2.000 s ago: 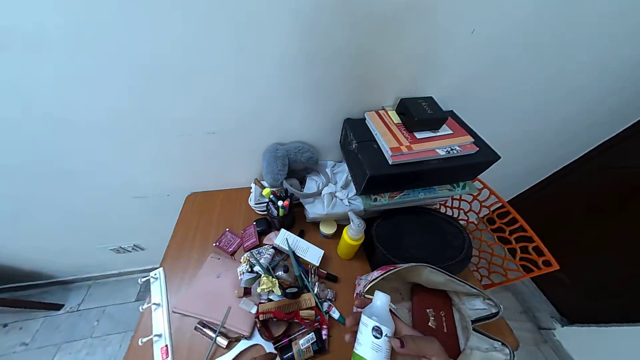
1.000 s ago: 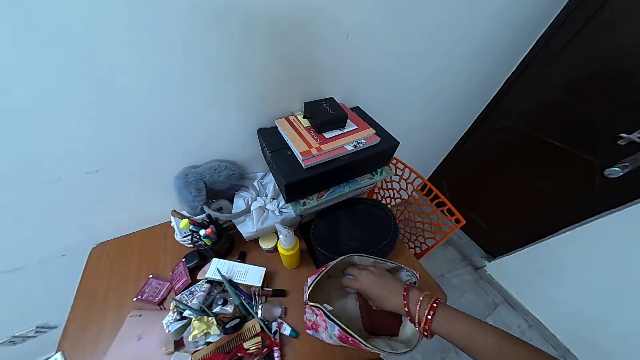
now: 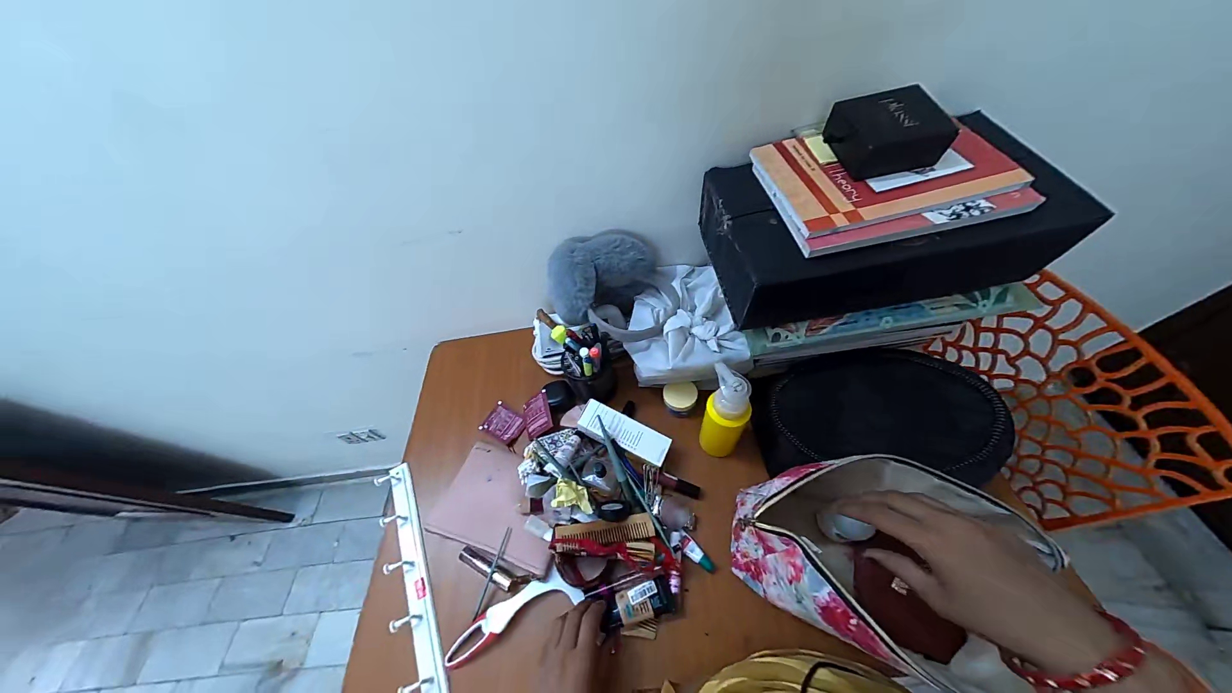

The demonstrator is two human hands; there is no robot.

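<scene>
My right hand [image 3: 948, 568], with red bangles at the wrist, reaches into an open floral zippered pouch [image 3: 799, 577]. Its fingers are at a round white bottle end [image 3: 847, 523], beside a dark red purse [image 3: 900, 597] in the pouch; whether they grip it I cannot tell. My left hand [image 3: 573, 645] rests at the near side of the pile, its fingertips by a small dark box with a label [image 3: 640, 602] and a white-and-red handled tool [image 3: 520, 604]. Around them lie a wooden comb [image 3: 604, 531], a white carton [image 3: 624, 433] and several cosmetics.
A yellow pump bottle [image 3: 724, 423] and a round black case [image 3: 885, 409] stand behind the pouch. Further back are a black box [image 3: 895, 250] topped with books, and grey fluffy earmuffs [image 3: 602, 269]. A white hook rail [image 3: 414, 577] lies at the left edge, a gold item [image 3: 789, 674] in front.
The white bottle held in my right hand two seconds ago is no longer upright above the pouch; that hand is now inside it. My left hand has come into view since one second ago.
</scene>
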